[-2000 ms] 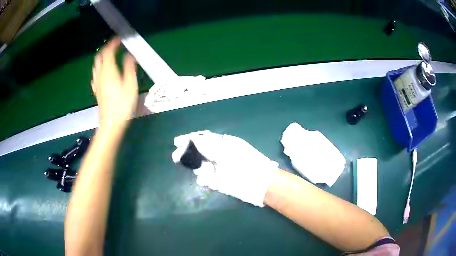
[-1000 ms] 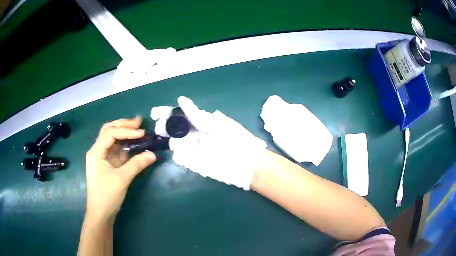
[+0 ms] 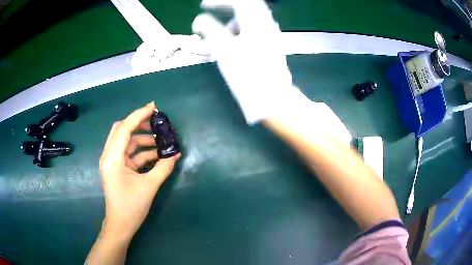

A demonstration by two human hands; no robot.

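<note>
My bare left hand (image 3: 132, 165) holds a glossy black car charger (image 3: 164, 135) upright between thumb and fingertips, its small silvery tip pointing up. My right hand (image 3: 251, 57), in a white glove, is blurred and reaches over the pale guide rail (image 3: 331, 43) above the green belt (image 3: 331, 15). Its fingers are curled, and I cannot tell whether it holds anything. Several black chargers (image 3: 46, 149) lie loosely piled on the bench at the left. A white cloth (image 3: 326, 119) lies partly hidden under my right forearm.
A single charger (image 3: 365, 90) stands near the blue bin (image 3: 427, 111), which holds a whitish bottle (image 3: 423, 73). A white block (image 3: 373, 155) lies right of the cloth. A white cable (image 3: 415, 176) hangs below the bin. A diverter bar (image 3: 141, 19) meets the rail at a white bundle (image 3: 163, 50).
My left hand came back from over the belt and now holds a charger upright. My right hand has moved up and away from it, from the bench to over the rail.
</note>
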